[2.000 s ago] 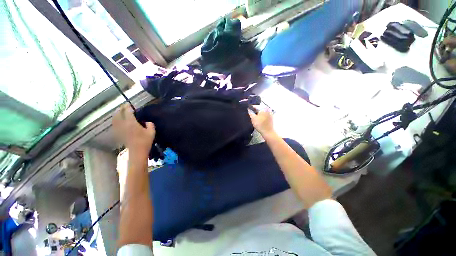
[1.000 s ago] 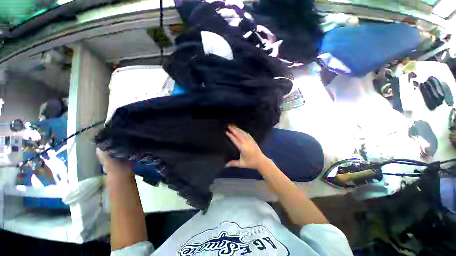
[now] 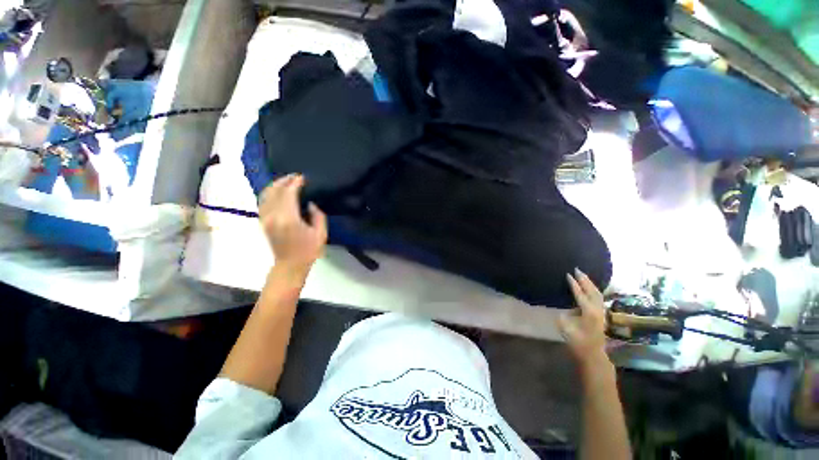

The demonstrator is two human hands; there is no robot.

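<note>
The black garment (image 3: 467, 216) lies spread over the blue pad (image 3: 255, 162), covering most of it; blue shows at the pad's left end and along its front edge. My left hand (image 3: 292, 220) is at the garment's front left edge, fingers on the cloth. My right hand (image 3: 585, 310) is at the garment's right end, fingertips at its front edge. Whether the right fingers grip the cloth is unclear. The steam iron (image 3: 645, 322) with a tan handle lies just right of my right hand, partly hidden by it.
Dark cloth with white and pinkish patches (image 3: 575, 40) lies behind the pad. A second blue pad (image 3: 732, 112) is at the back right. Black hoses (image 3: 745, 328) run right from the iron. An open compartment with blue items (image 3: 126, 103) is at the left.
The garment has been spread along the pad and now covers its right end. My left hand has moved right and up in view, my right hand to the right. The view has turned.
</note>
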